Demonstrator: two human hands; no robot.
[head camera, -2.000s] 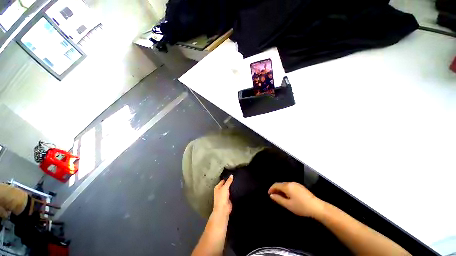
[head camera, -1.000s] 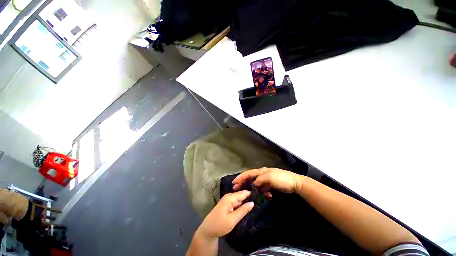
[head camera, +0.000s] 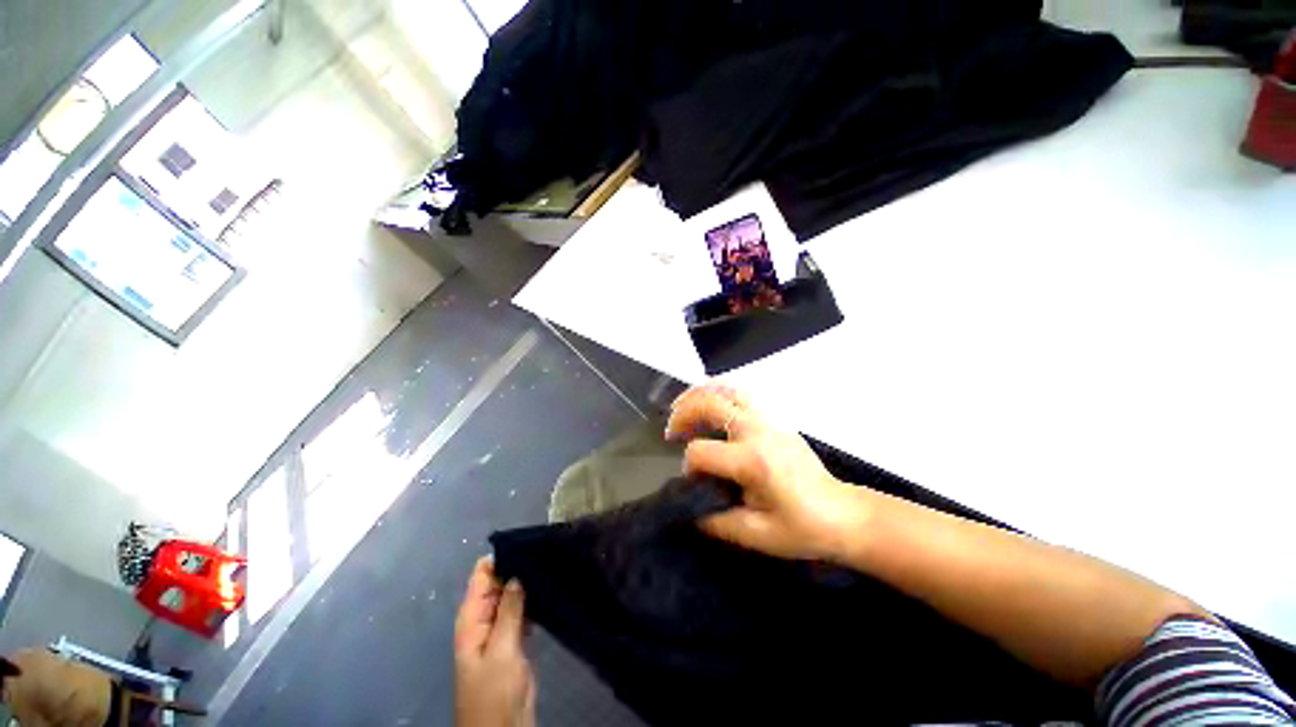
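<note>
A black garment is held up between my two hands, in front of the white table's edge. My left hand is at the lower middle and grips the garment's left corner between thumb and fingers. My right hand holds the garment's upper edge near the table, with some fingers raised above the cloth. The rest of the garment hangs down over my lap. No small fittings or stitching can be made out on it.
A smartphone stands in a black holder on the white table. Black garments lie at the table's far side. A red object is at the far right. A khaki sack is partly hidden behind the held garment. A red crate stands far left.
My hands have moved apart and up from the lap. The black garment is now raised and stretched between them, covering most of the khaki sack. The camera view has shifted slightly.
</note>
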